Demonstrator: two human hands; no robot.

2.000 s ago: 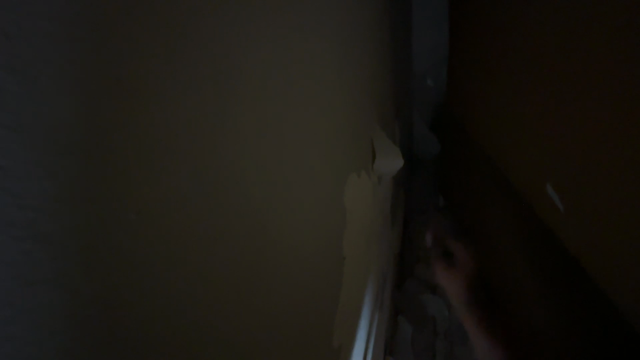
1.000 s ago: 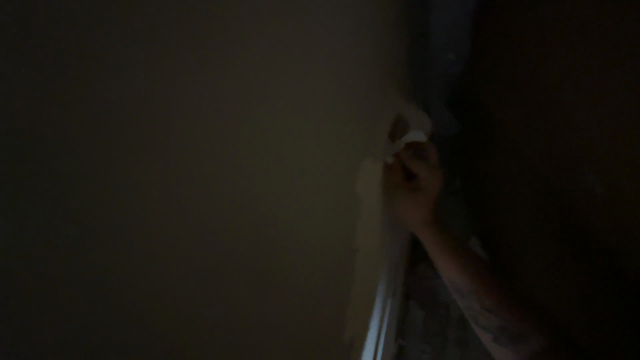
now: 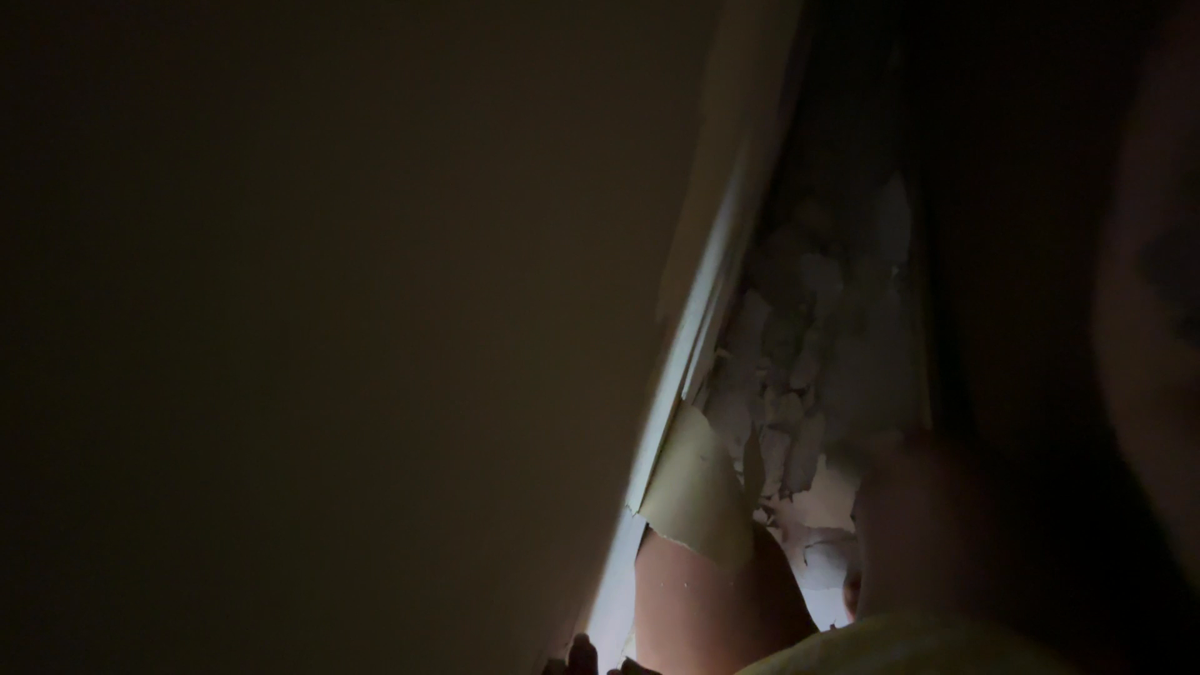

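The view is very dark. At the bottom edge, dark fingertips (image 3: 581, 653) show beside the lit lower end of the pale trim (image 3: 673, 389); I cannot tell which hand they belong to or whether they hold anything. A loose cream flake of paint (image 3: 698, 492) lies or hangs against the trim, just above bare skin (image 3: 712, 605) that looks like a leg. Above the trim runs a strip of lighter, peeled surface (image 3: 741, 103) along the edge of the wall (image 3: 375, 328). Neither palm is visible.
Many paint flakes (image 3: 792, 412) litter the narrow floor strip right of the trim. A second dim patch of skin (image 3: 923, 525) and pale yellowish cloth (image 3: 900, 647) are at the bottom. A blurred, skin-toned shape (image 3: 1148, 309) fills the right edge.
One second ago a hand reached from the lower right to a curled paint piece at the wall's edge; that hand is no longer there. The view has shifted considerably, bringing bare skin and cloth into sight.
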